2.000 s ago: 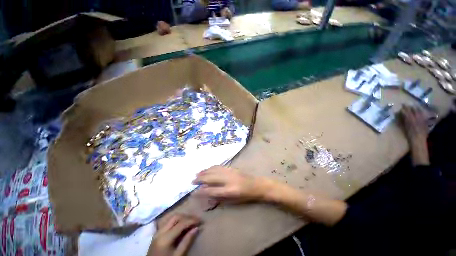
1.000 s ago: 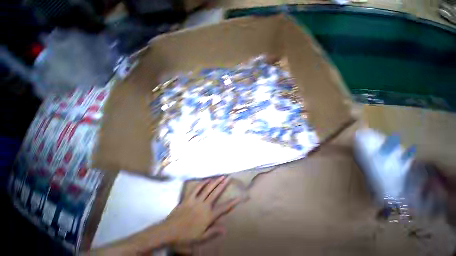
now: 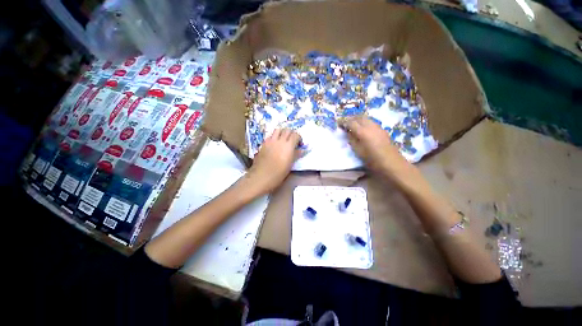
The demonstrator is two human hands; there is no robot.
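A square white plate (image 3: 332, 230) with rounded corners lies on the brown bench near me, with a short dark post near each corner. Beyond it, a large open brown carton (image 3: 450, 76) holds a heap of small blue-and-gold parts (image 3: 325, 89) on a white liner (image 3: 328, 150). My left hand (image 3: 278, 153) is inside the carton's near left part, fingers curled at the liner. My right hand (image 3: 367, 139) is in the carton at the near edge of the heap, fingertips among the parts. Whether either hand holds a part is not clear.
A white board (image 3: 220, 210) lies left of the plate. A printed carton sheet (image 3: 121, 134) with red ovals is at far left, with cloudy plastic bags (image 3: 137, 28) behind. A shiny clear scrap (image 3: 509, 251) and dark bits lie at right. A green conveyor (image 3: 523, 73) runs behind.
The plate now lies flat in front of the carton; a second ago a blurred white plate was at the right. Both hands have moved into the carton. The view has shifted.
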